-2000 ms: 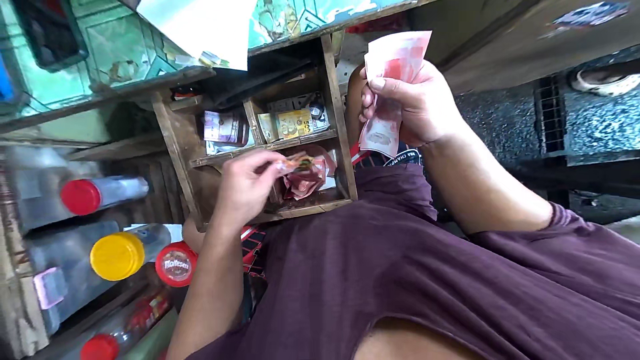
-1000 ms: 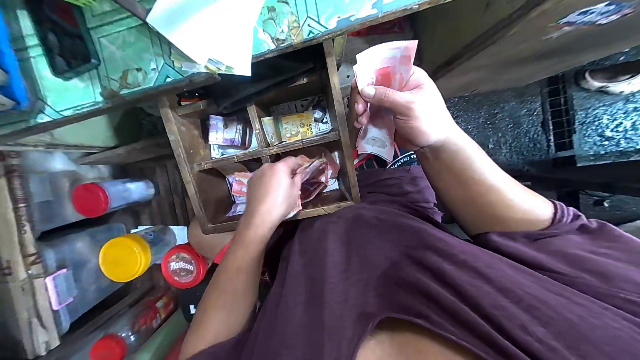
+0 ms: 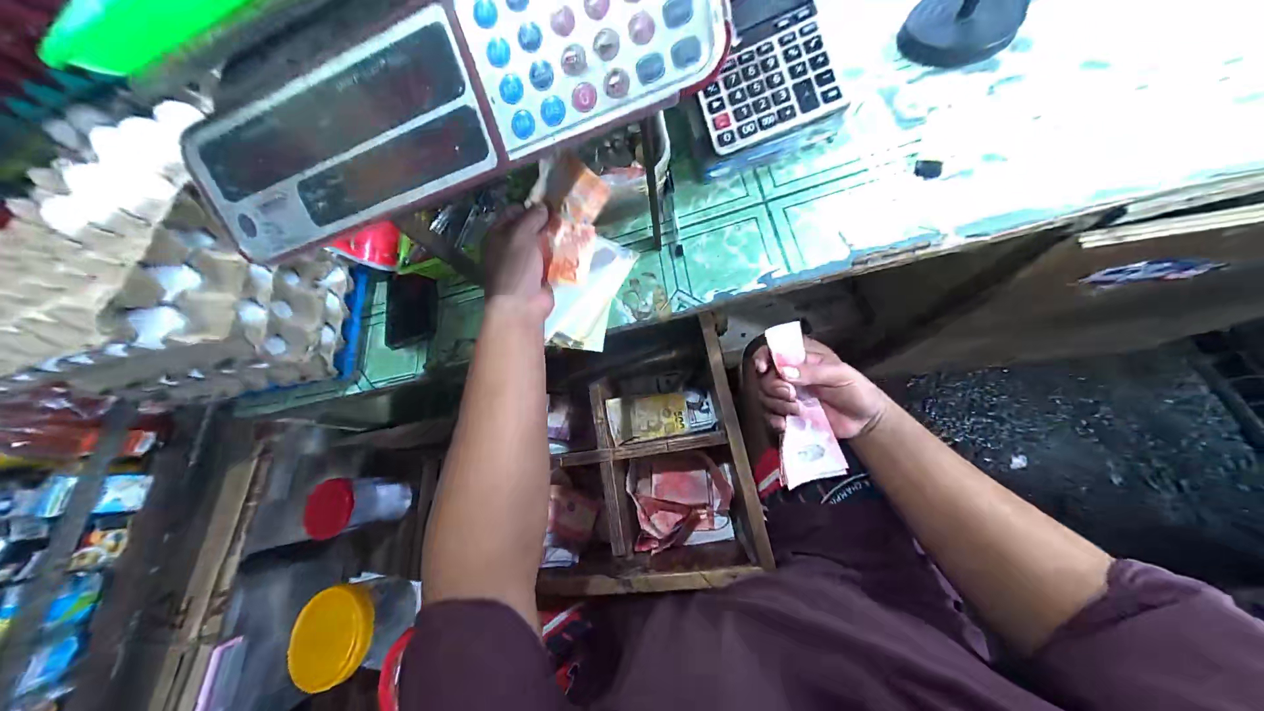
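Observation:
My left hand reaches over the tiled counter, beneath the digital scale, shut on orange-red banknotes. White and yellowish paper lies under those notes. Lower right, my right hand grips a folded bundle of pinkish-red banknotes beside the drawer. The open wooden drawer has compartments; yellow banknotes lie in an upper one and crumpled red banknotes in the one below. My left forearm hides part of the drawer's left side.
A calculator and a black round base stand on the counter. Egg trays are stacked at the left, near a dark phone-like object. Jars with a red lid and a yellow lid are below.
My left hand has moved from the drawer up to the counter with banknotes in it. My right hand still holds its notes beside the drawer. The view has shifted to show the scale.

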